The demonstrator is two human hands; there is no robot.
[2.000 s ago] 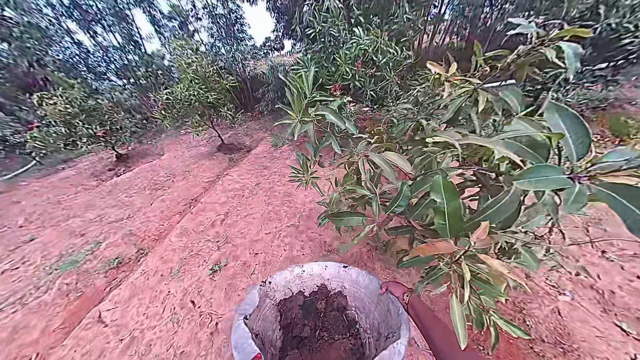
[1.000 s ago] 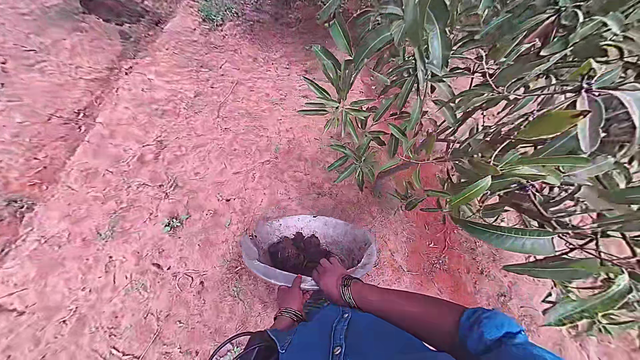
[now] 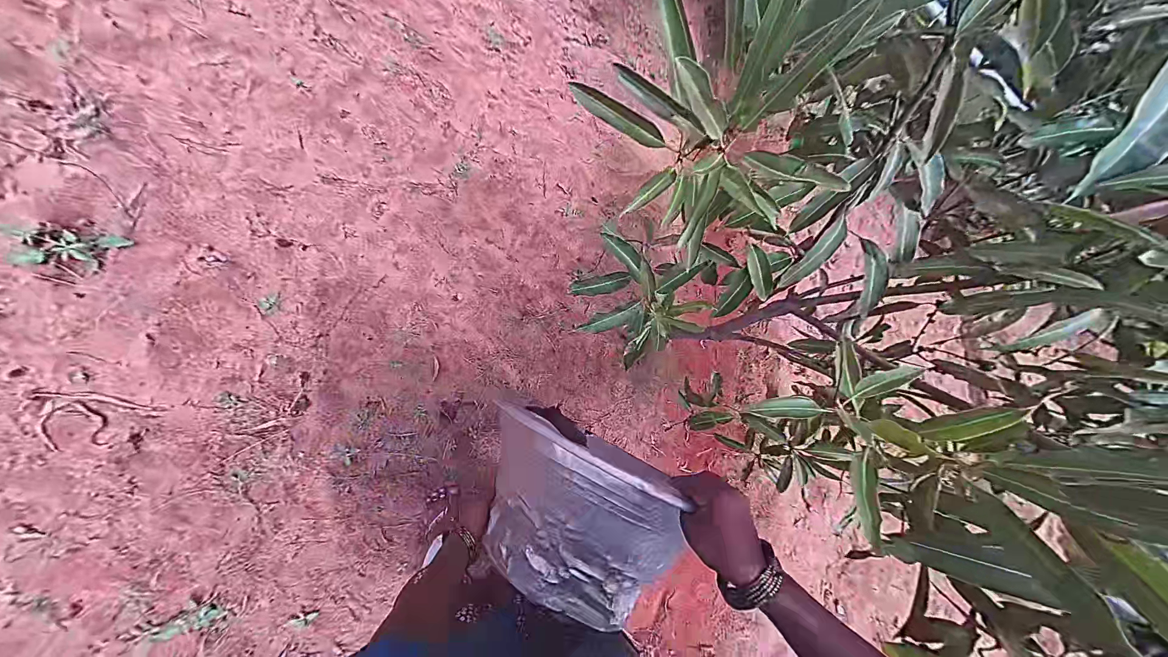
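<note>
A grey metal basin (image 3: 584,520) is tilted away from me, so its outer side and underside face the camera. My right hand (image 3: 721,525) grips the basin's rim on the right, with bangles round the wrist. My left hand (image 3: 470,511) is at the basin's left side, blurred and partly hidden; its fingers cannot be made out. A little dark matter (image 3: 558,424) shows at the far rim; the rest of the inside is hidden.
Leafy branches (image 3: 776,310) of a small tree reach in from the right, close to my right hand. Reddish soil (image 3: 319,274) with twigs and small green weeds (image 3: 68,246) lies ahead and to the left. Blue clothing shows at the bottom edge.
The basin has gone from upright, with its dark contents in view, to tipped away from me. My right hand has moved from over the contents to the right rim.
</note>
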